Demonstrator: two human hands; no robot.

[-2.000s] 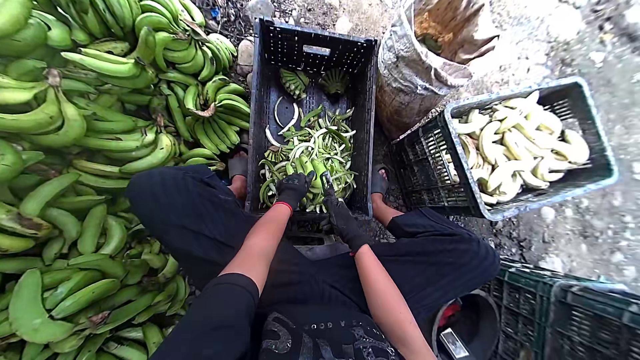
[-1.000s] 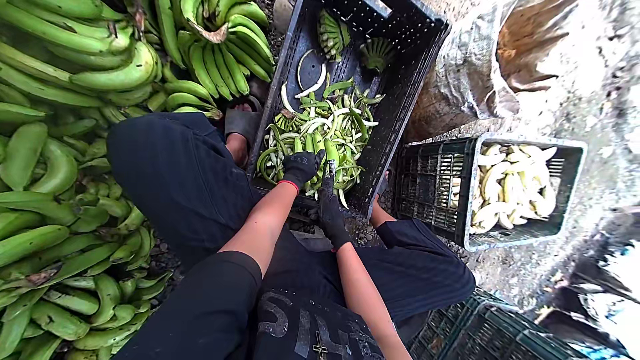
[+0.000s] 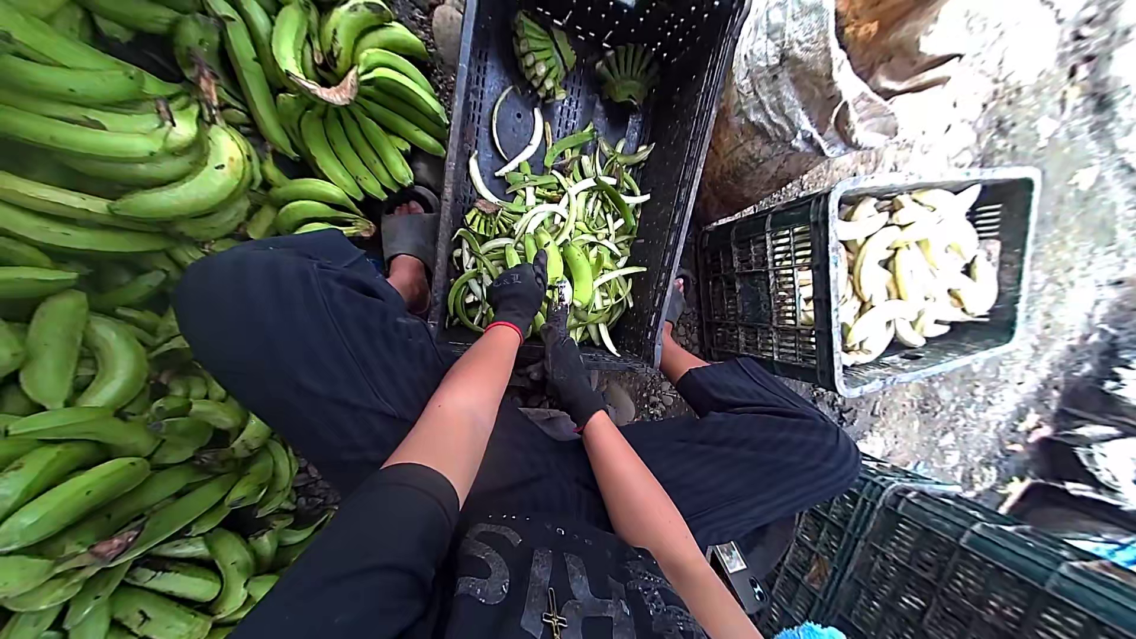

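Both my hands wear dark gloves and work low inside a black plastic crate (image 3: 679, 169) between my feet. My left hand (image 3: 517, 295) grips a small bunch of green bananas or plantains (image 3: 552, 262). Close beside it, my right hand (image 3: 568, 346) is closed around a small tool (image 3: 563, 293), perhaps a knife, whose tip lies against the fruit; its shape is mostly hidden. Green and white peel strips (image 3: 568, 200) lie around and under the bunch. Two cut crown pieces (image 3: 544, 58) rest at the crate's far end.
Heaped green bananas or plantains (image 3: 80, 222) fill the left side. At right, a dark crate (image 3: 941, 377) holds peeled fruit (image 3: 914, 266). A dirty woven sack (image 3: 781, 98) stands beyond it. More dark crates (image 3: 950, 559) are at lower right, with a phone (image 3: 738, 577) near my thigh.
The view has shifted and turned since the earlier frames. Both hands stay at the bunch in the black crate.
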